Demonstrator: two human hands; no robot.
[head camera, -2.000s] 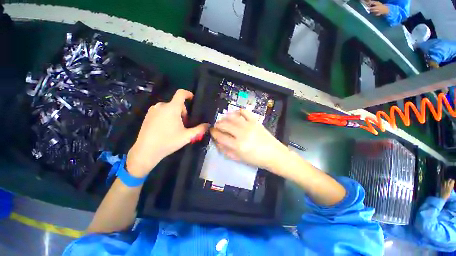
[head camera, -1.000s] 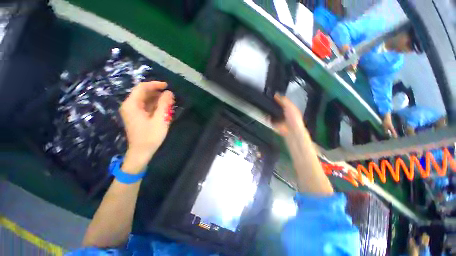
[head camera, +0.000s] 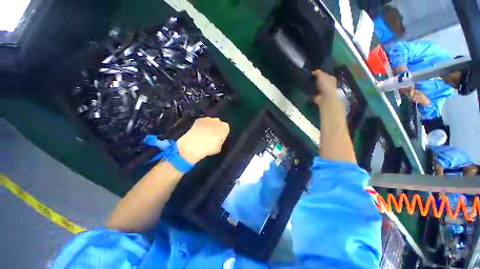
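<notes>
A black foam tray (head camera: 208, 193) lies before me at a slant, with an open tablet (head camera: 256, 192) in it. The tablet shows a silver plate and a dark circuit board (head camera: 273, 143) with a green patch at its upper end. My left hand (head camera: 206, 137) is curled, between the parts bin and this tray; its fingertips are hidden, so I cannot tell if it holds anything. My right hand (head camera: 325, 86) reaches over the conveyor and grips the near side of another black foam tray (head camera: 271, 39), which is dark and blurred.
A black bin heaped with shiny flex strips (head camera: 139, 89) is at the left. A white conveyor rail (head camera: 252, 71) runs diagonally behind the near tray. An orange coiled hose (head camera: 421, 204) and a metal bar (head camera: 421, 181) are at the right. People in blue smocks (head camera: 418, 63) work across the line.
My right hand left the near tablet and reached to a tray on the conveyor; that tray has since moved up and away in the picture. My left hand has curled closed. The view has turned.
</notes>
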